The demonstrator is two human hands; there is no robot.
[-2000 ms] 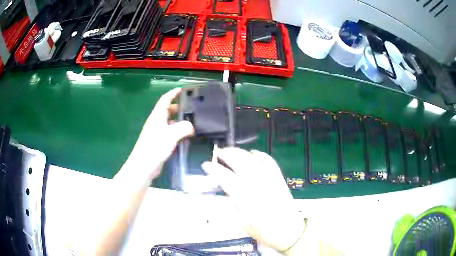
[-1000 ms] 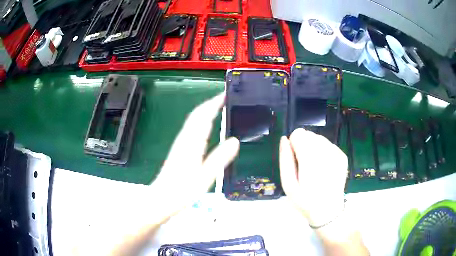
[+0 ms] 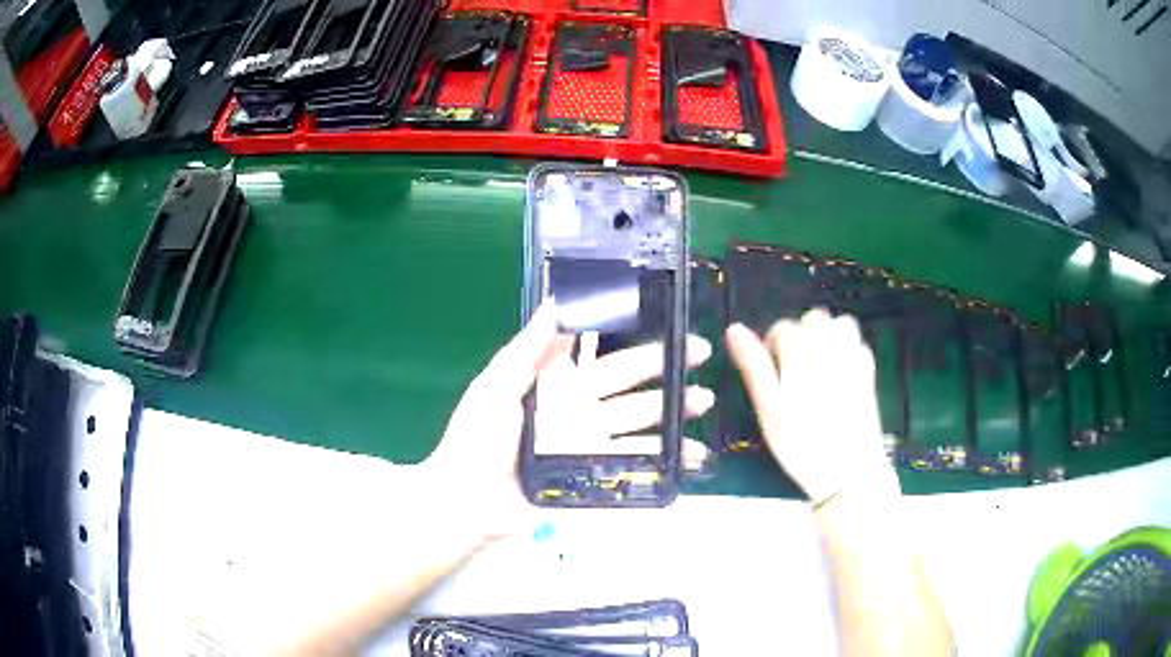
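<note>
A black phone frame (image 3: 610, 477) stands face-on near the picture's middle. My left hand (image 3: 565, 398) holds it from behind, with fingers showing through its window and round its right edge. My right hand (image 3: 815, 398) lies over the laid-out frames (image 3: 931, 385) on the green belt; its fingertips are on or just above them, and I cannot tell whether it grips one. A frame stack (image 3: 186, 263) lies on the belt at left. A few set-aside frames (image 3: 552, 634) overlap at the bottom edge, on the white surface.
A red tray (image 3: 501, 141) with single frames and a tall frame pile (image 3: 366, 64) stands behind the belt (image 3: 372, 295). White rolls (image 3: 841, 80) lie at back right. A green-rimmed fan (image 3: 1104, 603) is at lower right, a black rack (image 3: 39, 513) at far left.
Two frames stood side by side before my hands; now my left hand holds one up, and my right hand is over the row. The stack on the belt has shifted left in view.
</note>
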